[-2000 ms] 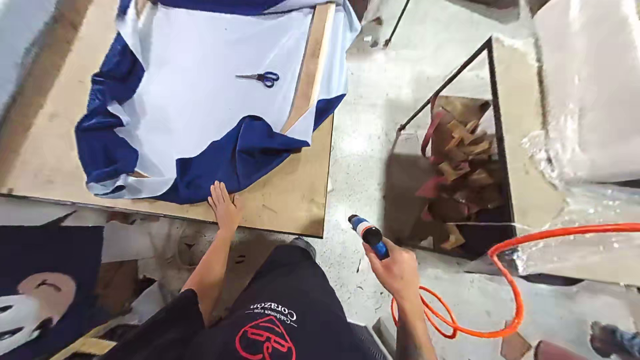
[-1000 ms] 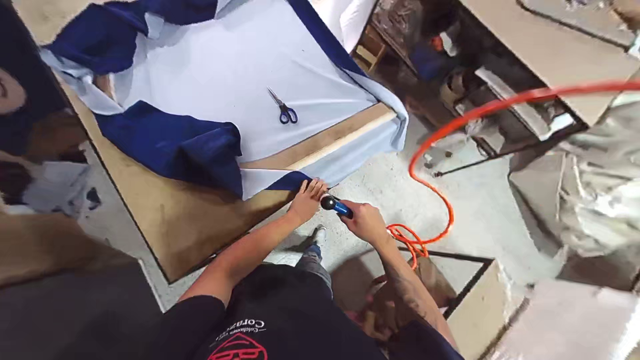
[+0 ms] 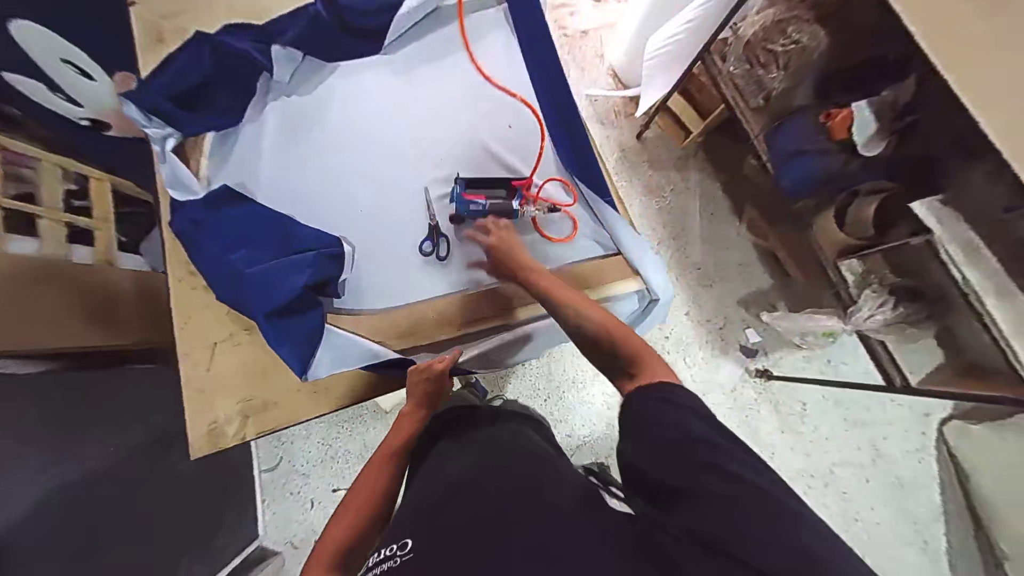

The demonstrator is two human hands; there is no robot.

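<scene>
My left hand point(image 3: 430, 382) grips the near edge of the blue and white fabric point(image 3: 260, 248), which is draped around a wooden frame. My right hand point(image 3: 494, 246), blurred, is over the white cloth just below a blue pneumatic staple gun point(image 3: 490, 198); its fingers look spread and hold nothing visible. The staple gun lies on its side with an orange coiled air hose point(image 3: 538, 120) attached. Left of it lie scissors point(image 3: 434, 236) with dark handles, blades pointing away from me. A wooden rail point(image 3: 480, 308) of the frame shows along the near side.
The frame rests on a wooden board tabletop point(image 3: 224, 392). At right stand metal-framed shelves point(image 3: 872, 352) with scraps and plastic; a metal bar point(image 3: 880, 386) crosses above the floor. At left are a slatted wooden piece point(image 3: 72, 200) and a dark surface point(image 3: 120, 464).
The staple gun, held in my right hand before, now lies on the white cloth beside the scissors. The hose now runs across the cloth. My left hand has closed on the fabric edge.
</scene>
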